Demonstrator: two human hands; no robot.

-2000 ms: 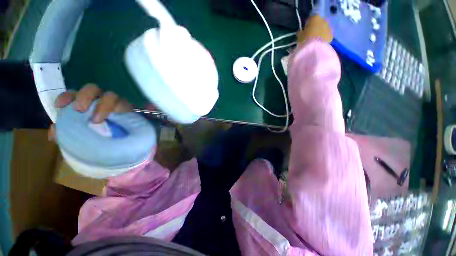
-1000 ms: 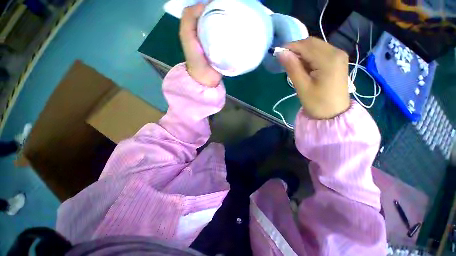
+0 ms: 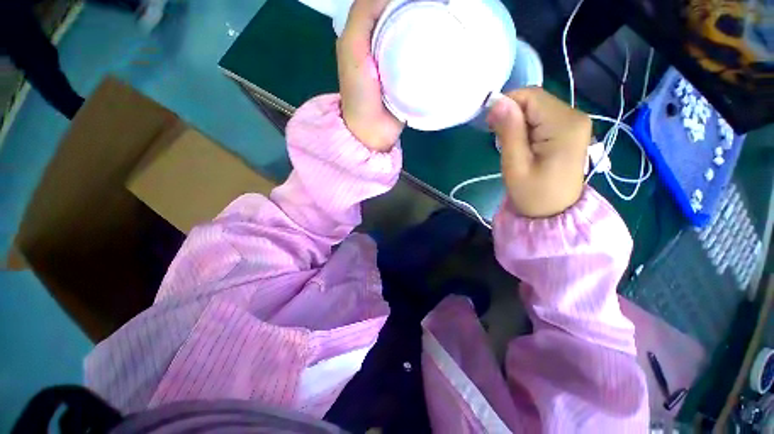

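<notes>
The white headphones (image 3: 445, 63) are held up over the green bench, one round cup facing me, with part of a pale-blue cup behind it. My left hand (image 3: 367, 80) grips the cup from its left side. My right hand (image 3: 543, 144) pinches a small white plug-in piece (image 3: 493, 100) at the lower right rim of the cup. Whether the piece sits in a port cannot be told. The top of the headphones is cut off by the picture's edge.
White cables (image 3: 626, 140) lie looped on the green bench (image 3: 270, 63). A blue tray (image 3: 679, 169) holds small white pieces. Rows of pale pieces (image 3: 731, 233) and a pen (image 3: 659, 370) on a pink mat are at right. A brown carton (image 3: 76, 203) stands at left. A person's dark-clothed leg (image 3: 38, 63) shows upper left.
At first my right hand was at the blue tray; it then brought the small white piece to the headphones. Since one second ago the piece has moved against the cup's rim.
</notes>
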